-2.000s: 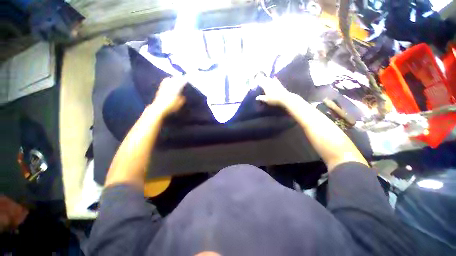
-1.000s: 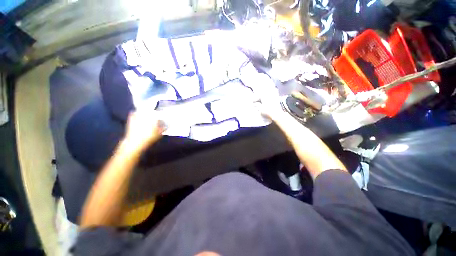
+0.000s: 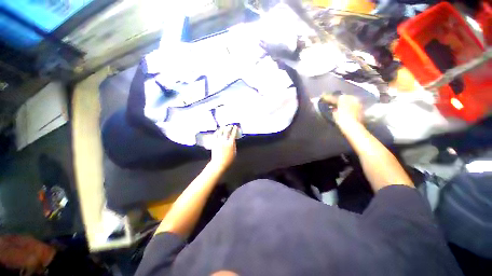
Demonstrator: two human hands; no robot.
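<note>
A garment (image 3: 253,110), white with dark lines inside and dark at its outer edge, lies spread over a dark rounded pad (image 3: 121,140) on the grey ironing table. Its upper part is washed out by glare. My left hand (image 3: 225,144) is at the garment's near edge, its fingertips on a small pale flap with a dark border; whether they pinch it I cannot tell. My right hand (image 3: 348,110) is closed around the handle of the iron (image 3: 326,107), at the right of the garment. The iron is partly hidden by the hand.
Red slotted baskets (image 3: 439,48) stand at the far right, with a pale hose (image 3: 458,70) crossing in front. White and dark cloth heaps lie at the back right. The table's pale wooden edge (image 3: 86,161) runs down the left. Orange and metal items (image 3: 53,201) lie on the dark side surface.
The garment now lies flatter over the pad. My left hand has moved right to the middle of its near edge. My right hand has left the garment and taken hold of the iron.
</note>
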